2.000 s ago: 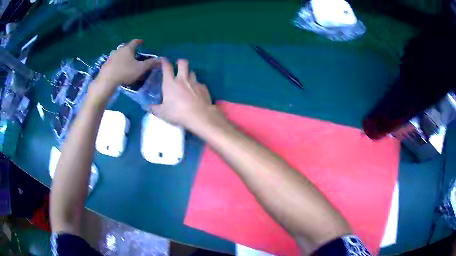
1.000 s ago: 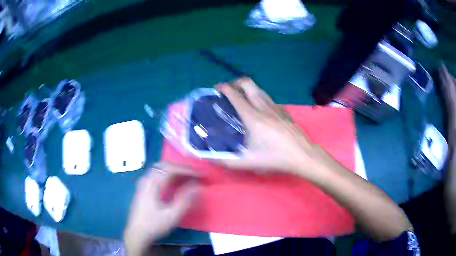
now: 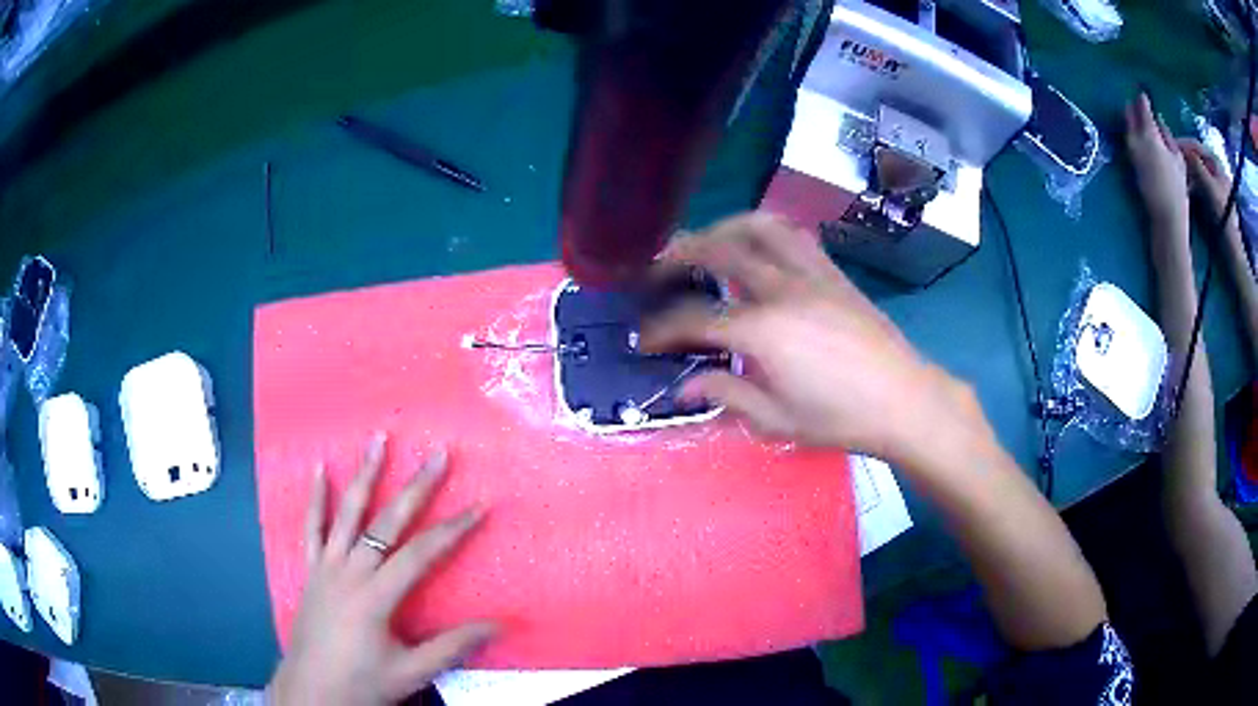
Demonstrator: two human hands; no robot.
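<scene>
A front panel assembly [image 3: 607, 361], black inside with a white rim, lies on clear film [image 3: 517, 379] on the red-pink foam mat [image 3: 552, 552]. A thin cable with a small end reaches out from its left side. My right hand [image 3: 786, 331] is over the panel's right part, fingers bent at it; whether it grips anything is unclear. My left hand [image 3: 380, 579] lies spread and empty on the mat's lower left. The electric screwdriver [image 3: 642, 152] hangs large and blurred above the panel and covers its top edge.
White housings [image 3: 168, 425] stand at left. A black pen-like tool [image 3: 411, 152] and a thin dark rod [image 3: 271, 207] lie beyond the mat. The screw feeder [image 3: 897, 138] is at upper right. A bagged white part [image 3: 1120, 352] and another person's arms [image 3: 1180, 345] are at right. Paper [image 3: 531, 684] shows under the mat.
The panel now lies on the mat; my right hand held it a second ago. My left hand has come to rest flat on the mat. The view has shifted rightward.
</scene>
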